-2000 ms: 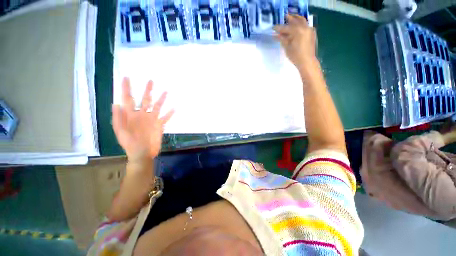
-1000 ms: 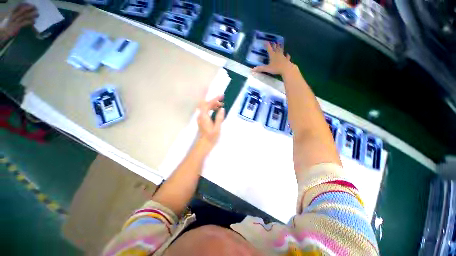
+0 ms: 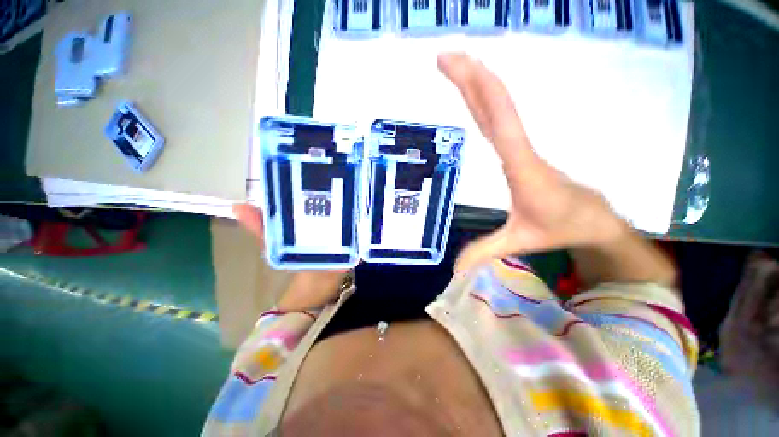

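Two pale blue-white plastic housings (image 3: 312, 192) with black inner pads stand side by side in front of me, open faces towards the camera. My left hand (image 3: 250, 220) holds them from behind and below, and is mostly hidden by them. My right hand (image 3: 534, 183) is open and empty to their right, fingers spread, thumb near the right housing's lower edge but apart from it. A row of several similar housings (image 3: 485, 14) lies along the far edge of the white sheet (image 3: 401, 85).
A tan cardboard sheet (image 3: 192, 94) at left bears a single open housing (image 3: 134, 136) and pale pieces (image 3: 77, 64) in a cluster. Crinkled clear film (image 3: 699, 189) edges the white sheet at right. Yellow-black floor tape (image 3: 111, 297) shows at lower left.
The view has turned back from the far housings on the bench. My left hand now holds two housings up close; my right hand has come back from the far housing and is open.
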